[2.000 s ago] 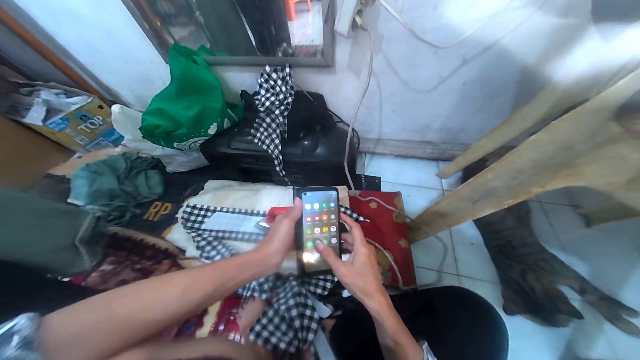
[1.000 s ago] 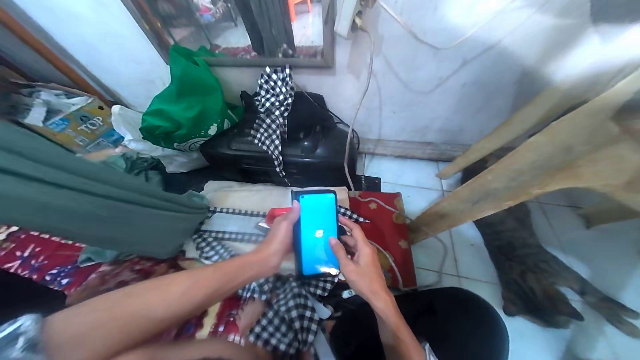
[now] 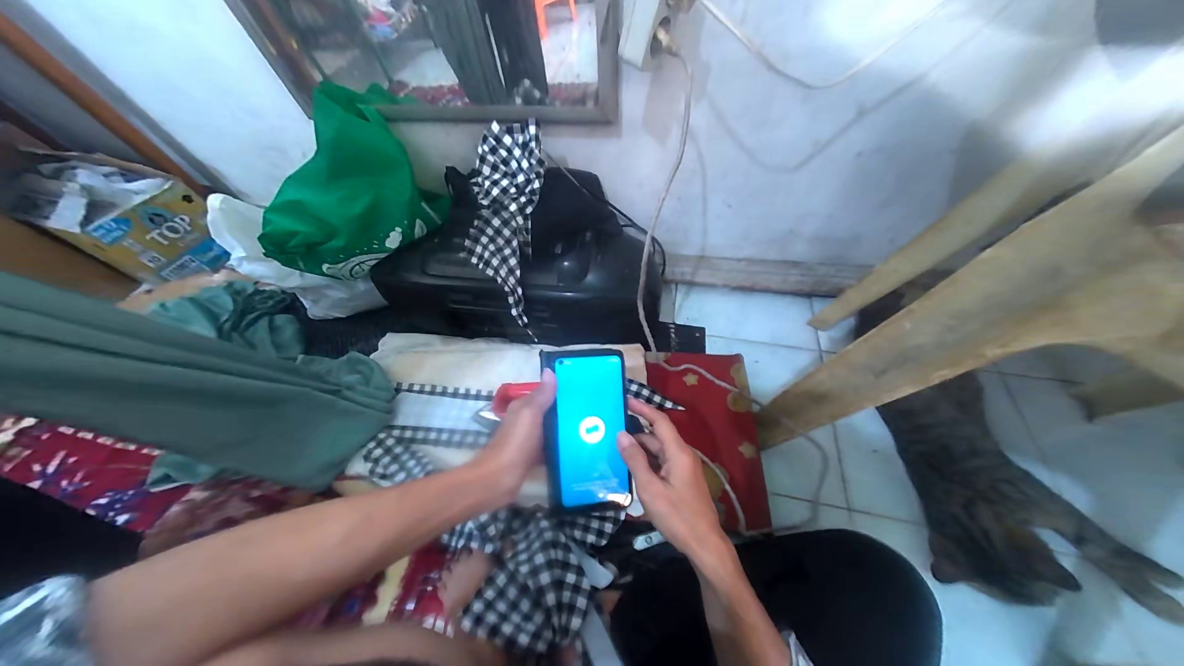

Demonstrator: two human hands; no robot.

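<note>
A smartphone (image 3: 592, 453) in a dark case shows a blue-green screen with a round white symbol. My left hand (image 3: 523, 430) grips its left edge. At its right edge is my right hand (image 3: 671, 467), with the thumb near the screen and the fingers curled beside the case. Below the phone lie a black-and-white checkered cloth (image 3: 541, 583) and a pale cloth (image 3: 444, 356). A red-handled tool (image 3: 511, 396), partly hidden by my left hand, rests on the cloth. A red patterned cover (image 3: 694, 370) shows on the right.
A black printer-like device (image 3: 573, 277) stands by the wall beside a green bag (image 3: 342, 194). Green fabric (image 3: 185, 388) hangs at left near a cardboard box (image 3: 162, 222). On the right, a cat (image 3: 971, 481) lies on tiles behind a wooden leg (image 3: 925, 324). A white cable (image 3: 680, 166) runs down the wall.
The phone screen has gone from a grid of icons to a blue-green page with a white symbol. Green fabric at the left has moved into view over the floor. Both hands keep their places.
</note>
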